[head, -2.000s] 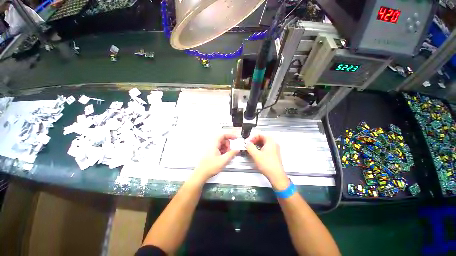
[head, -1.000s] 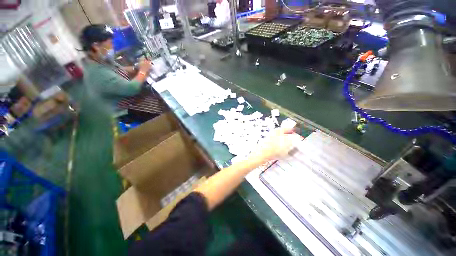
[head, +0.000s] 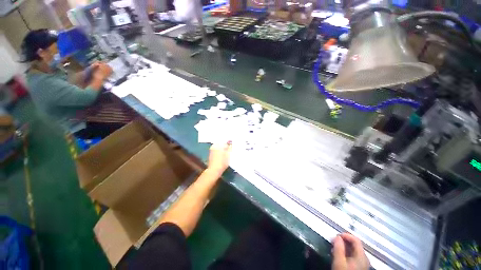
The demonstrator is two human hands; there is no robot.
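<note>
My left hand (head: 219,155) is at the near edge of the pile of small white plastic parts (head: 245,124); glare and blur hide whether its fingers hold a part. My right hand (head: 349,253) is at the bottom right, by the front edge of the pale grooved base plate (head: 316,158). Its thumb and fingertips are close together, and I cannot tell if anything is between them. The soldering machine head (head: 364,153) stands over the plate at the right, with no hand under it.
The fume hood (head: 377,58) and coiled blue hose (head: 364,107) are at the upper right. An open cardboard box (head: 142,179) is below the bench at left. Another person (head: 63,95) works further along. Loose board assemblies (head: 285,84) lie on the dark green strip behind. Heaped boards (head: 461,257) show at bottom right.
The view has swung left from the soldering head, then slightly back. My left hand has moved from the pile's right side to its near edge. My right hand has come back into view.
</note>
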